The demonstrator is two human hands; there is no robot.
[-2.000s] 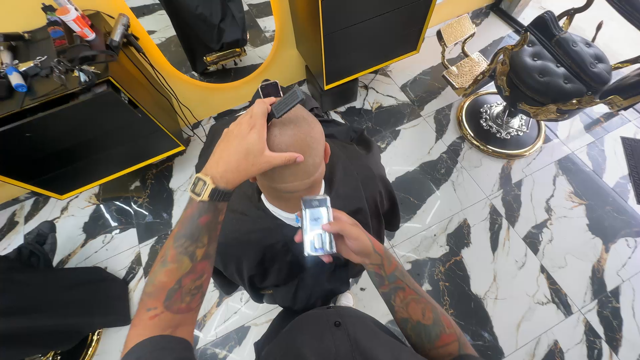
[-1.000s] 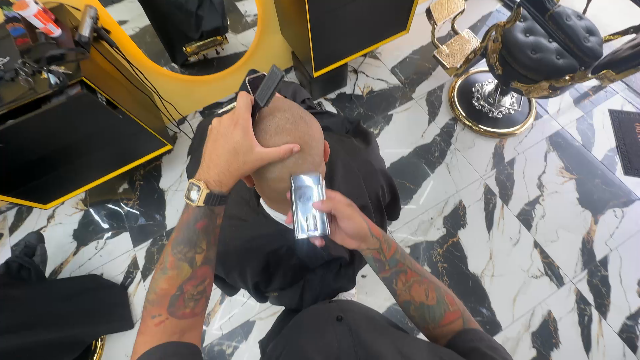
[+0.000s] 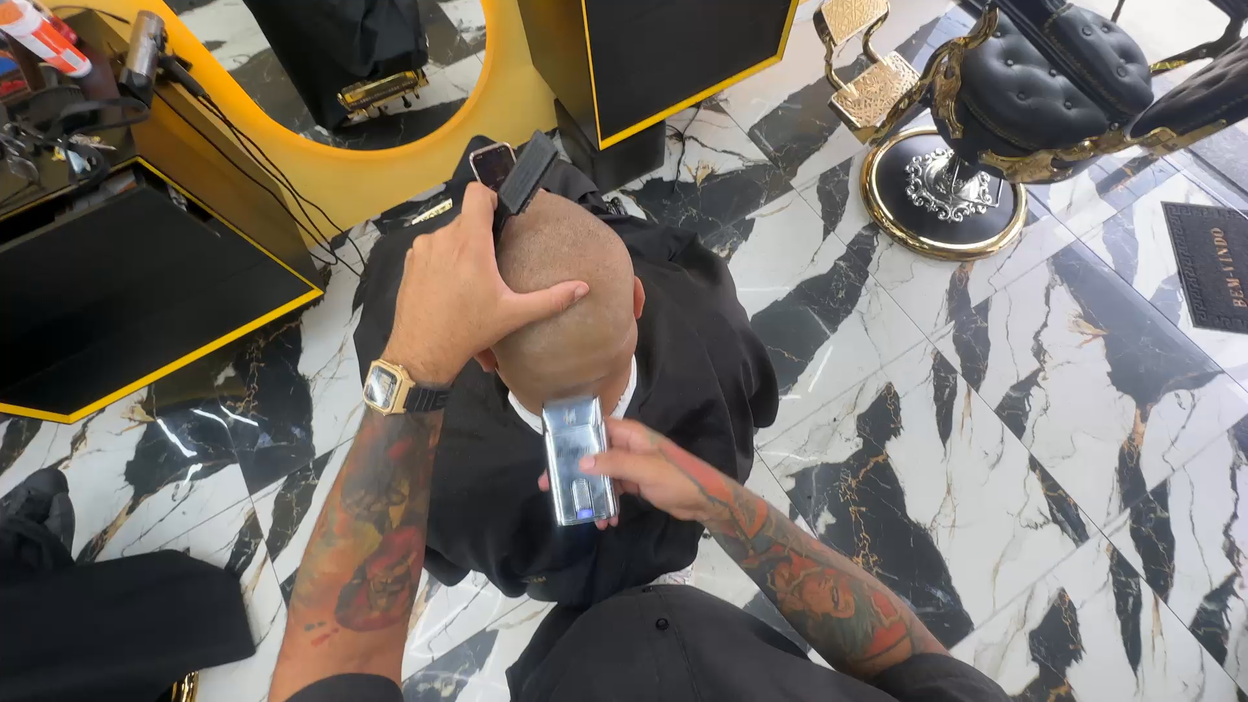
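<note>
A person's closely shaved head (image 3: 570, 292) is bent forward above a black barber cape (image 3: 697, 370) with a white neck strip (image 3: 526, 411). My left hand (image 3: 468, 283) rests on the left side of the head, thumb across the back, and holds a black brush or comb (image 3: 527, 175) between its fingers; which of the two I cannot tell. My right hand (image 3: 643, 468) grips a shiny silver electric foil shaver (image 3: 579, 463), its top end at the nape and a small light lit near its lower end. A phone (image 3: 492, 164) shows beyond my left fingers.
A black cabinet with yellow edging (image 3: 146, 292) bears a hair clipper (image 3: 144, 49), cords and an orange-and-white bottle (image 3: 44, 37) at left. A yellow-framed mirror (image 3: 458, 107) stands ahead. At right are a black barber chair (image 3: 1043, 78) and a floor mat (image 3: 1214, 263).
The black tool in my left hand has tilted more upright since the earliest frame. The shaver stays near the nape. The view has shifted slightly.
</note>
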